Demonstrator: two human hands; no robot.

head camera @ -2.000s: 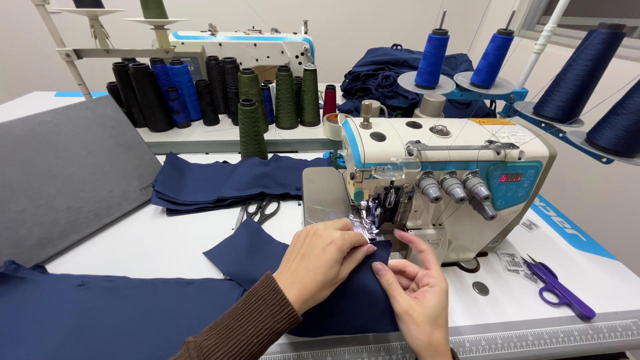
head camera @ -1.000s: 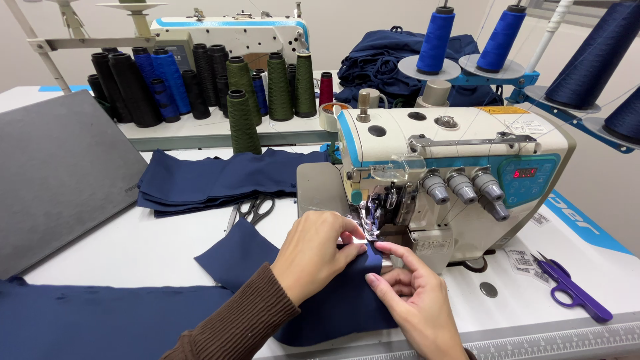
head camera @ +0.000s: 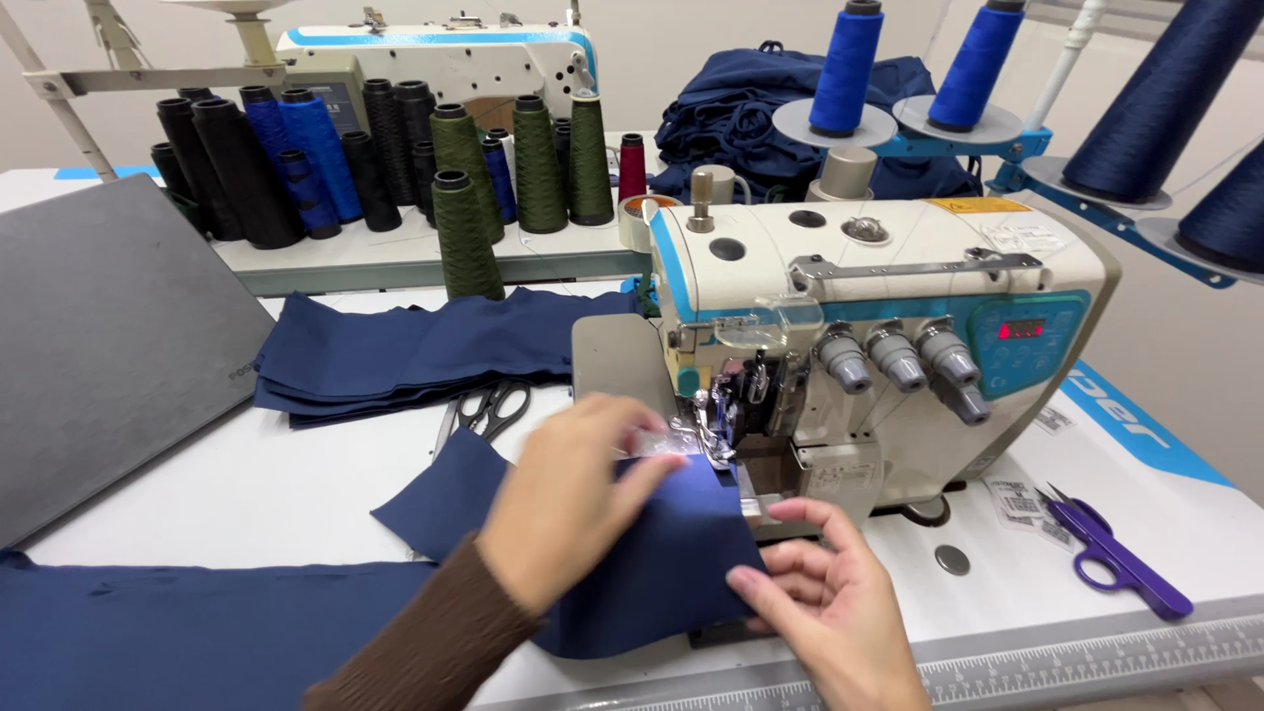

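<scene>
Navy fabric (head camera: 662, 573) lies in front of the overlock sewing machine (head camera: 889, 286), its far edge at the presser foot (head camera: 713, 439). My left hand (head camera: 578, 494), slightly blurred, is over the fabric's upper left, thumb and fingers apart near the foot; whether it pinches the cloth is unclear. My right hand (head camera: 834, 602) is at the fabric's right edge, thumb resting on the cloth and the other fingers partly behind the edge. A pointed navy corner (head camera: 449, 494) sticks out left of my left hand. More navy cloth (head camera: 197, 632) lies at the lower left.
Stacked navy pieces (head camera: 425, 346) lie behind black-handled scissors (head camera: 494, 410). A grey laptop (head camera: 109, 336) stands left. Purple thread snips (head camera: 1116, 558) and a metal disc (head camera: 952, 560) are at right. A measuring tape (head camera: 1086, 662) runs along the front edge. Thread cones (head camera: 464, 237) stand behind.
My right hand has moved from beside the presser foot down along the fabric's right edge. My left hand's fingers have lifted and spread from their place near the foot.
</scene>
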